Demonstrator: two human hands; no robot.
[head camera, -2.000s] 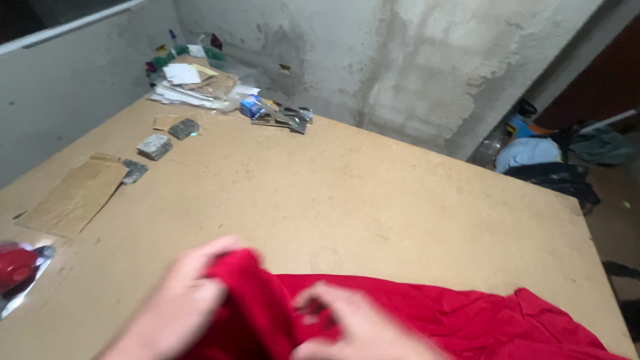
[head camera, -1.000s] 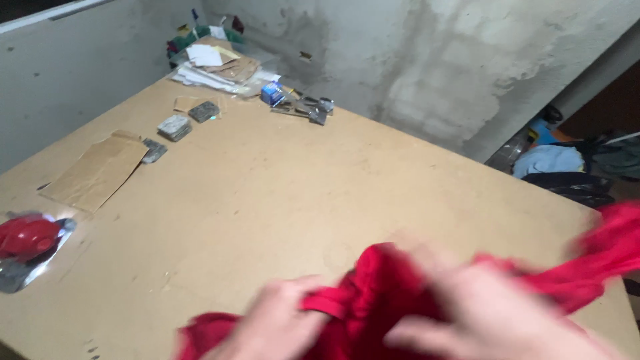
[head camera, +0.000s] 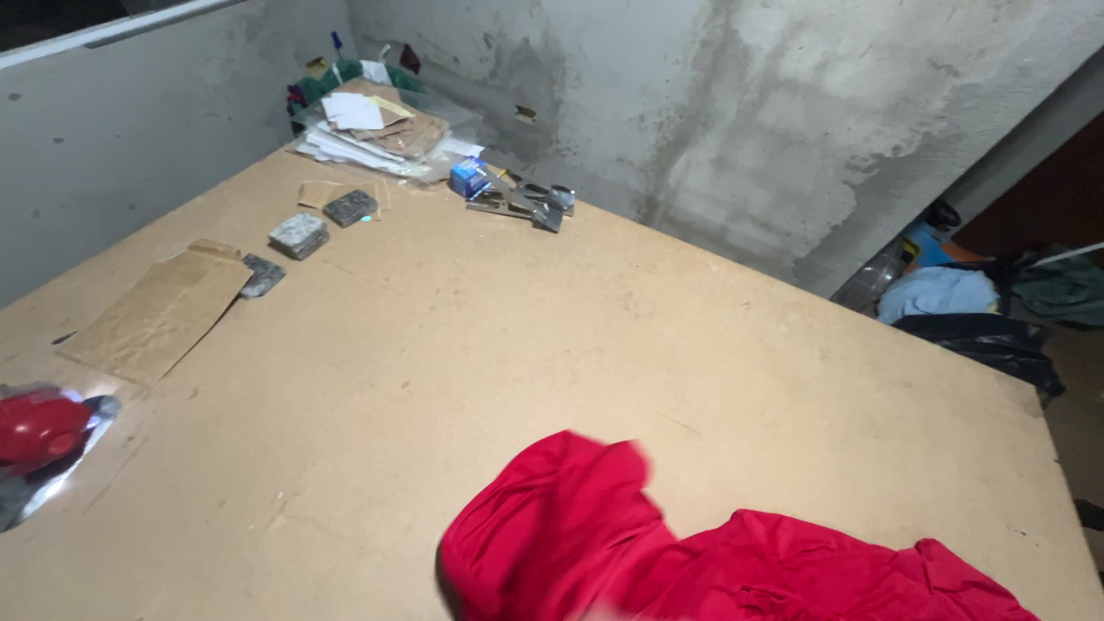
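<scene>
A crumpled red cloth (head camera: 561, 526) rises in a raised, slightly blurred fold near the bottom middle of the head view. The rest of it spreads along the bottom right over the wooden table (head camera: 431, 371). At the bottom edge, under the fold, a small blurred patch of skin shows, too little to tell which hand it belongs to. Neither hand can be made out otherwise; the cloth and the frame's edge hide them.
At left lie a red clothes iron (head camera: 43, 427), a brown paper envelope (head camera: 164, 310) and several stone pieces (head camera: 298, 235). Farther back are a stack of papers in plastic (head camera: 379, 138), a small blue box (head camera: 468, 177) and metal parts (head camera: 526, 203) near the wall.
Both hands, seen working in the red cloth one and two seconds ago, have moved almost wholly out of sight. The cloth end held up at the right a second ago is no longer raised there.
</scene>
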